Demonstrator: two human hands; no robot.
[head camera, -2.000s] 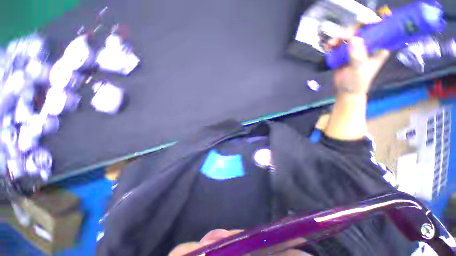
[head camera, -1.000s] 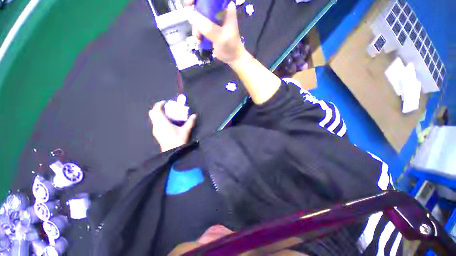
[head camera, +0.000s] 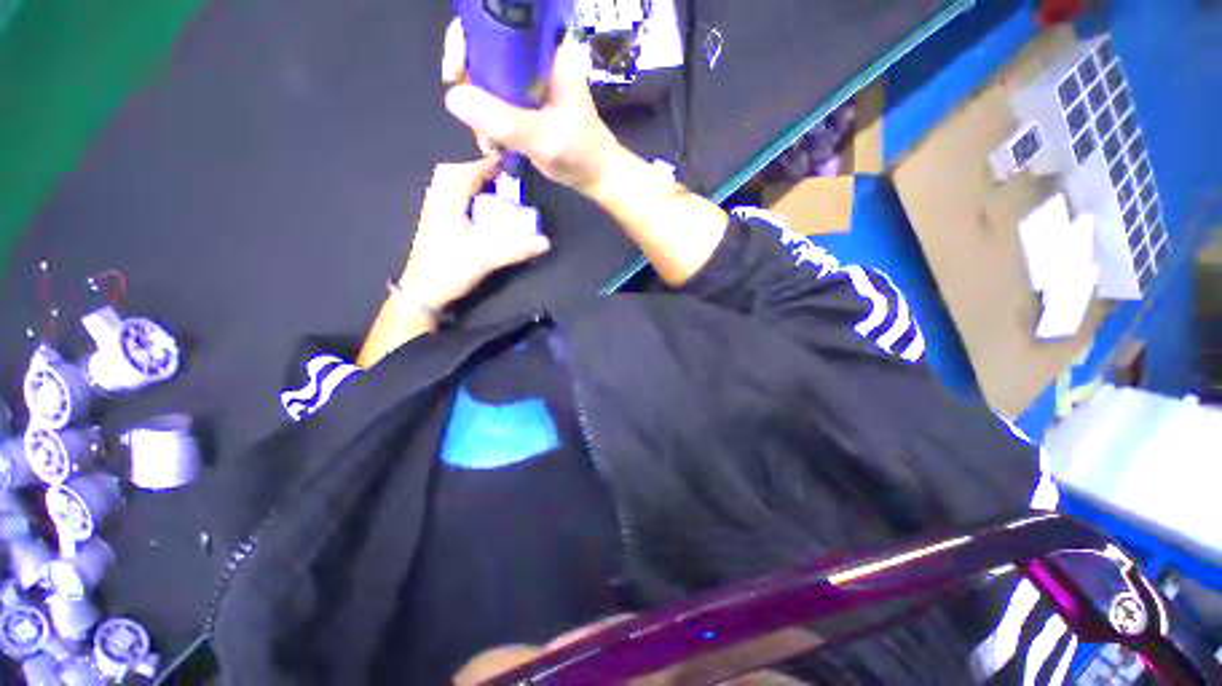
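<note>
My right hand is closed around the purple-blue electric screwdriver, whose rear is cut off by the top edge. The driver's narrow tip points down towards a small white unit held in my left hand. My left fingers cover much of the unit and sit right by the tip. Whether the tip touches a screw cannot be seen. The screw feeder stands just right of the driver, cut off at the top.
A pile of white-lilac units lies at the left, some with thin red leads. The mat's teal-edged border runs on the right. Beyond it are cardboard, a white grid tray and an open box.
My left hand has moved up with the unit to the driver tip. The driver has moved left, away from the feeder. The view has also shifted.
</note>
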